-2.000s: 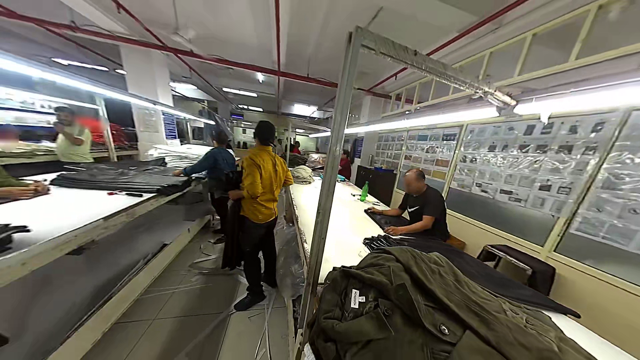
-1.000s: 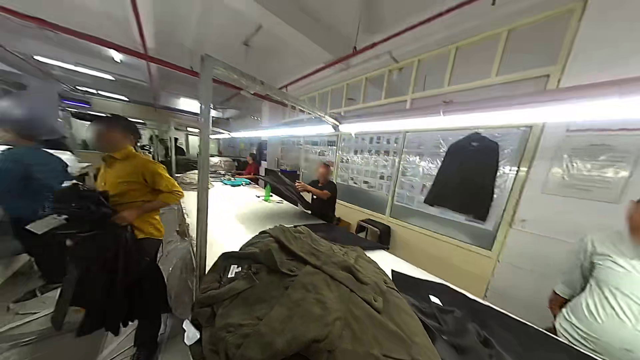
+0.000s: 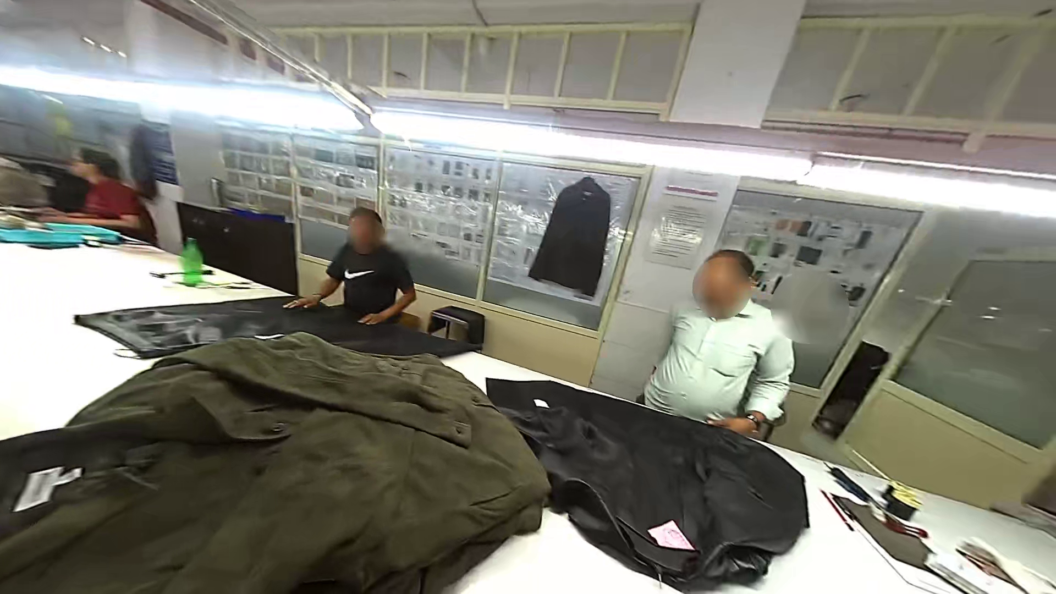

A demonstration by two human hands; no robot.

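Observation:
Neither my left hand nor my right hand shows in the head view. Closest to me, a heap of olive-green jackets (image 3: 330,445) lies on the white table (image 3: 511,569), with snap buttons and a flap visible. A black jacket (image 3: 660,478) is spread to the right of the heap, and a pink slip (image 3: 672,535) rests on it. Behind the heap, a flat black garment (image 3: 247,318) lies under the hands of a seated co-worker (image 3: 371,276) in a black T-shirt.
A person in a pale green shirt (image 3: 709,363) stands across the table. Pens, a small yellow-topped container (image 3: 902,499) and papers lie at the right. A green bottle (image 3: 191,262) and turquoise trays (image 3: 66,234) stand farther left. A dark garment (image 3: 573,235) hangs behind.
The view has swung far to the right. The seated co-worker's black garment, lifted one second ago, now lies flat on the table. The worker in yellow is out of view.

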